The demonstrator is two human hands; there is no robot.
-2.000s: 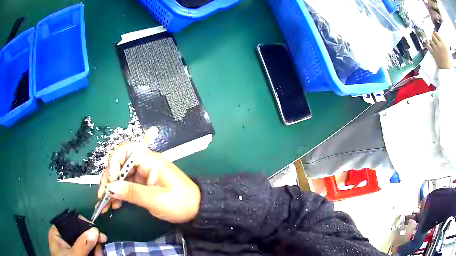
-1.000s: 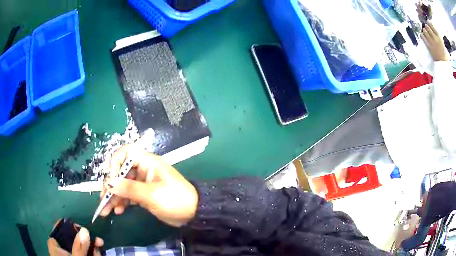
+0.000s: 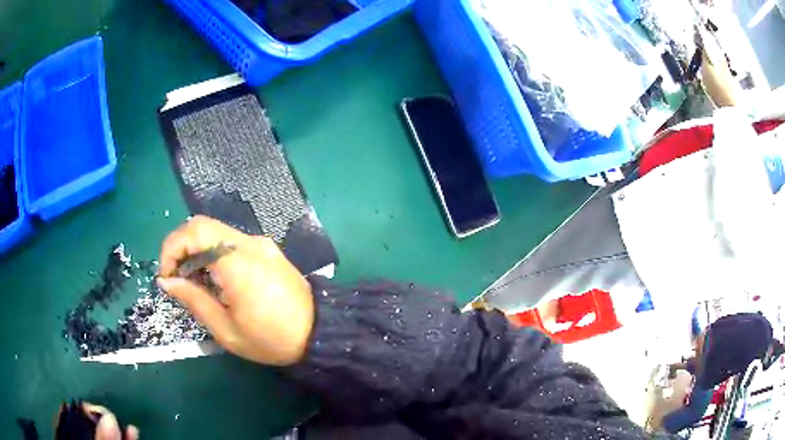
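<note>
My right hand is over the lower left corner of the black sheet with rows of grey dots. Its fingers are closed around the tweezers, which look dark and partly hidden; their tips cannot be made out. My left hand is cut off by the bottom edge at the lower left. It holds black fabric pieces. A pile of loose black and whitish bits lies left of my right hand, with a white flat stick along its lower side.
Two joined small blue trays stand at the left. A blue basket with black pieces is at the top. Another blue basket holds clear plastic bags. A smartphone lies beside it. A person's hand shows at the upper right.
My right hand has moved up, away from my left hand, to the sheet's corner. My left hand has sunk lower in view. The camera view has shifted, moving the trays and phone leftward.
</note>
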